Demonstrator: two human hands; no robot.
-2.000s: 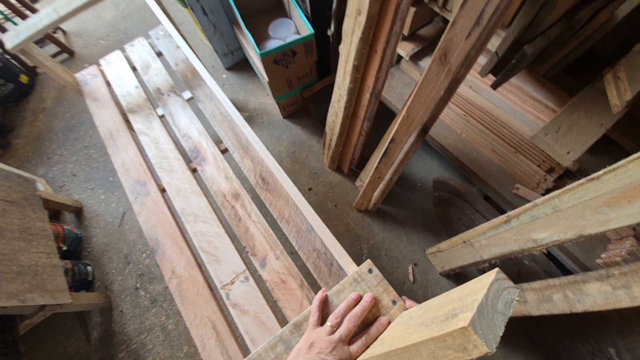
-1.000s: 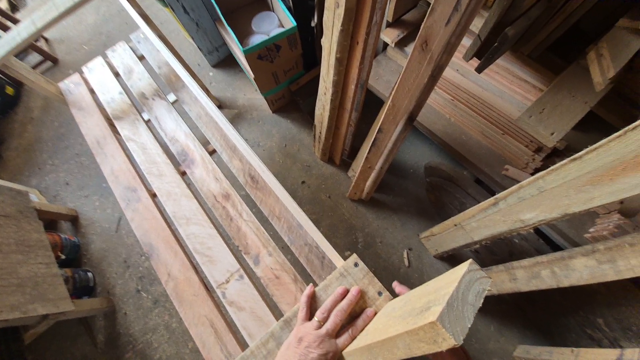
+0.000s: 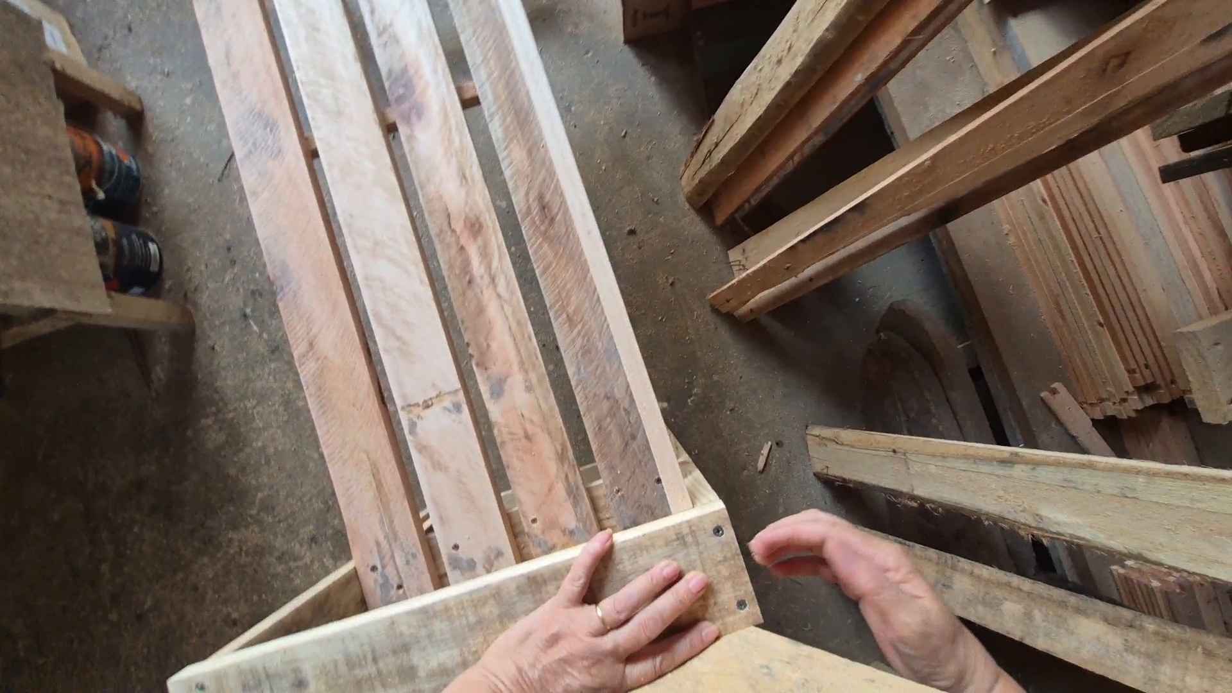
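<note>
My left hand [image 3: 616, 626], with a ring on one finger, lies flat with spread fingers on a wooden end board [image 3: 433, 611] that has screws near its right end. My right hand [image 3: 857, 577] is just right of that board's corner, fingers curved and apart, touching nothing visible. Beyond the board run several long planks side by side with gaps between them; a brown plank [image 3: 308, 318] is leftmost, a pale plank [image 3: 395, 289] beside it. Screw holes show near their close ends. A wooden piece [image 3: 770, 664] extends below the end board at the bottom edge.
Upright timbers [image 3: 847, 202] stand at the upper right, before stacked strips of wood [image 3: 1097, 289]. Two beams, one of them pale [image 3: 1020, 481], come in from the right edge. A small wooden bench or table [image 3: 38, 183] with cans [image 3: 125, 255] beneath is at the left, on a concrete floor [image 3: 221, 462].
My right hand, mostly hidden behind the wood before, now shows in full beside the board's corner. My left hand stays on the board. The view has shifted strongly.
</note>
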